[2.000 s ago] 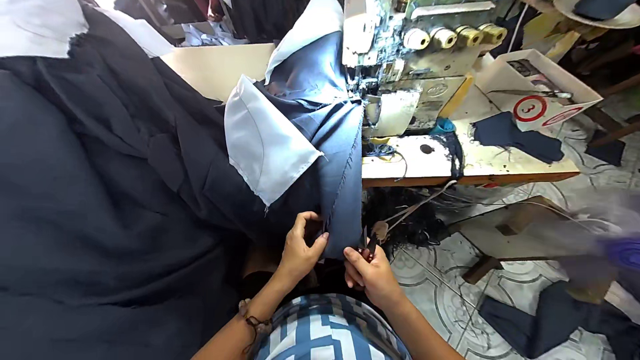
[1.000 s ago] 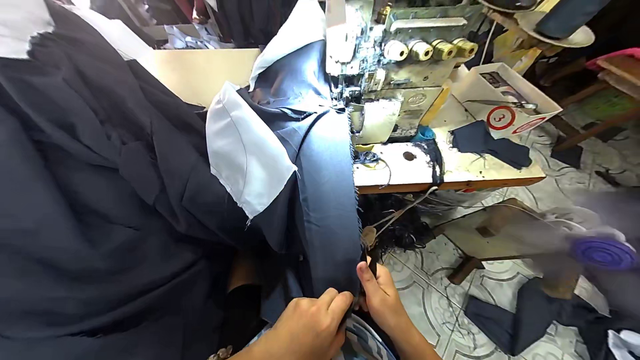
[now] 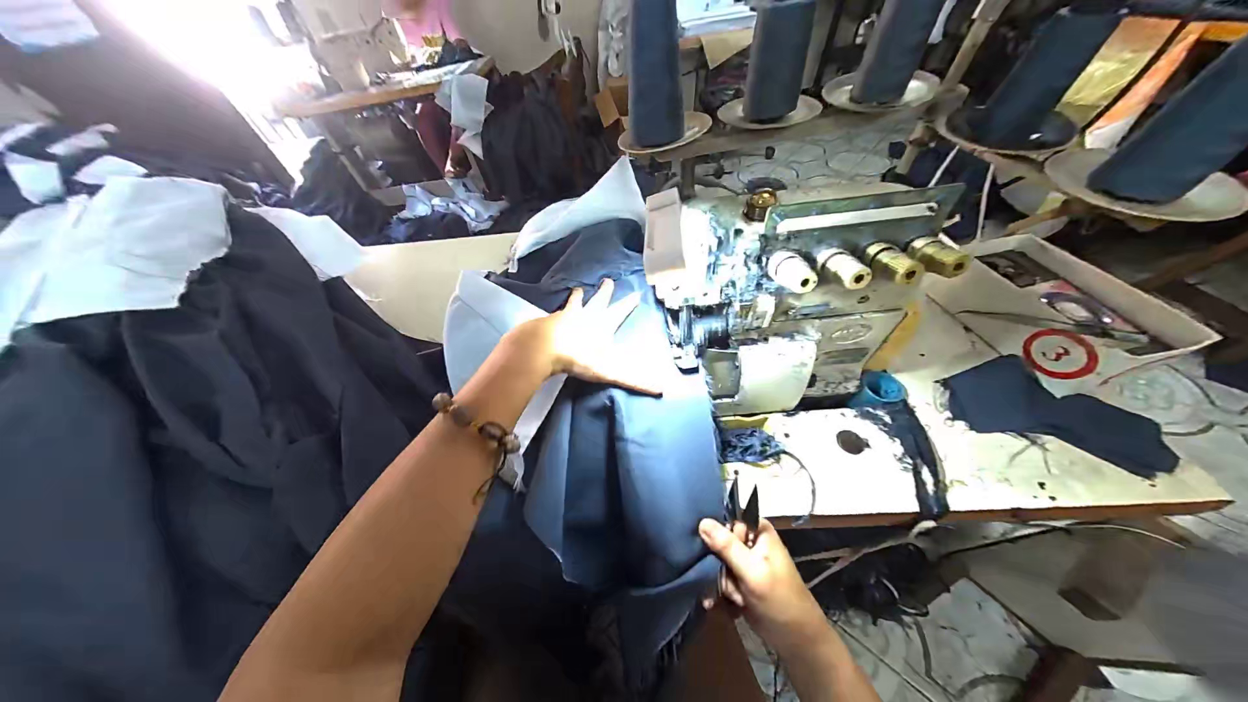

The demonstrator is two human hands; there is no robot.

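Dark navy fabric (image 3: 663,458) lies at the front of an overlock sewing machine (image 3: 819,292), its right edge running near the needle area. My left hand (image 3: 595,341) rests spread and flat on that fabric, just left of the presser foot, and grips nothing. White pocket-like cloth (image 3: 478,322) shows beneath and left of my wrist. Small dark thread snips (image 3: 743,505) point upward from my right hand (image 3: 756,575), their blades apart, beside the fabric's right edge. My right fingers are closed around them and also seem to touch the cloth, though the fingertips are partly hidden.
Thread cones (image 3: 655,78) stand on a rack behind the machine. An open box (image 3: 1102,292) and dark scraps (image 3: 1063,414) lie on the right of the machine table (image 3: 1072,497). A large heap of dark fabric (image 3: 263,429) fills the left side. Loose threads hang below the table edge.
My left hand has moved from the near end of the fabric up to beside the presser foot and is now spread. The view has tilted up, showing the thread cones.
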